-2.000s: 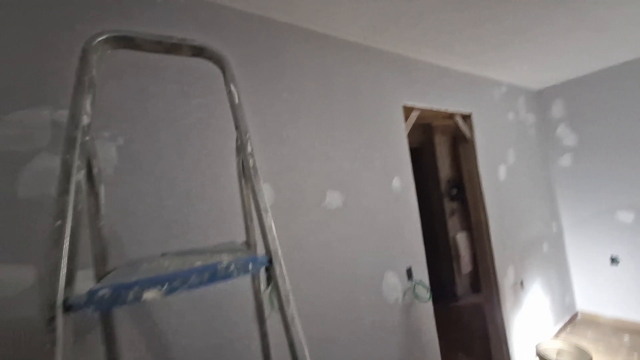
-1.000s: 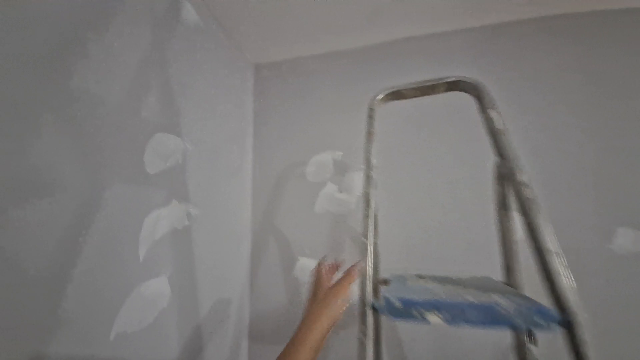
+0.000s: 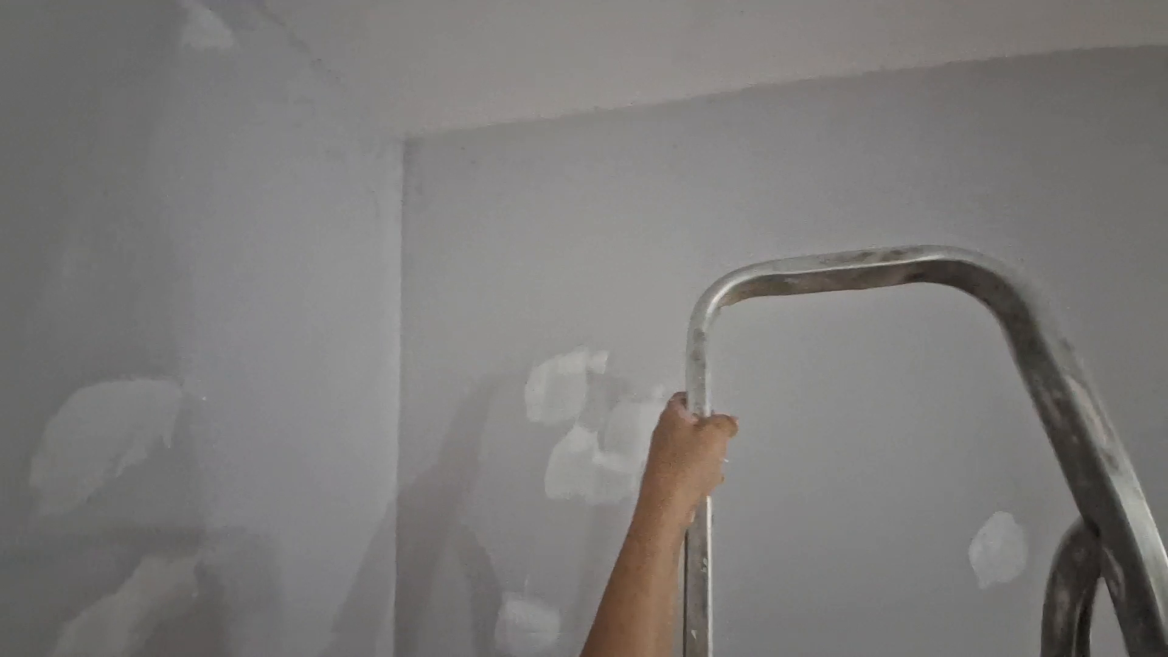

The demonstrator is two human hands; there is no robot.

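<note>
My left hand [image 3: 691,452] grips the left side rail of a metal stepladder [image 3: 912,265], with its thumb and fingers wrapped around the tube. The forearm comes up from the bottom of the view. Above the hand, the ladder's top hoop curves over to a right rail that slants down to the right edge. Smears and stains mark the metal. The ladder's platform lies outside the view now. My right hand does not show.
Grey walls meet in a corner [image 3: 401,365] left of the ladder, under a pale ceiling [image 3: 730,46]. White filler patches [image 3: 109,438] dot the left wall, and more patches [image 3: 557,388] are on the far wall behind the hand. Shadows fall across both walls.
My left hand, apart from the rail one second ago, has closed around it. The ladder's top looks nearer. The view has swung left from the doorway seen two seconds ago.
</note>
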